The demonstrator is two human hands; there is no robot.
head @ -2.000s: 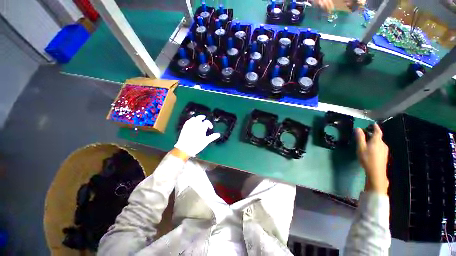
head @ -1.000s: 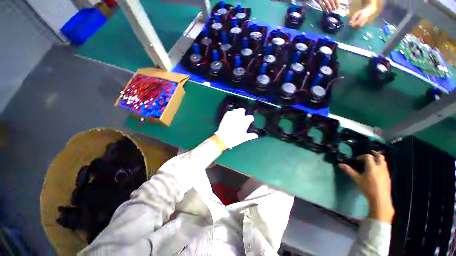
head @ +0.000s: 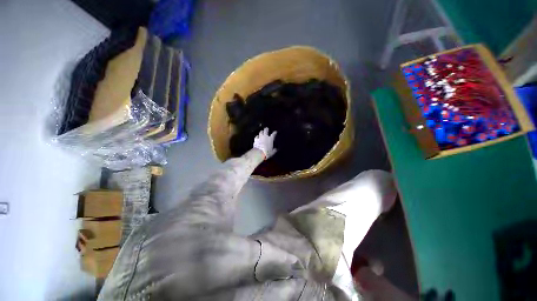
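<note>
My left hand (head: 265,143), in a white glove, reaches over the large round tan parts drum (head: 220,126) on the floor. Its fingers are apart and nothing shows held in them. It is at the left part of the heap of black speaker housings (head: 300,120) in the drum; whether the fingertips touch a housing is unclear. A blurred reddish, skin-toned shape shows at the bottom edge beside my leg; I cannot tell if it is my right hand. A dark housing (head: 518,253) lies on the green bench (head: 465,200) at the lower right, in shadow.
An open carton (head: 433,151) of blue and red parts stands on the bench at the right. At the left are stacked trays (head: 159,88) in clear wrap, brown cardboard boxes (head: 101,233) and a blue bin (head: 171,19). Grey floor surrounds the drum.
The view has swung left from the bench to the drum. My left hand has left the row of housings and is stretched over the drum. My right hand is no longer clearly seen.
</note>
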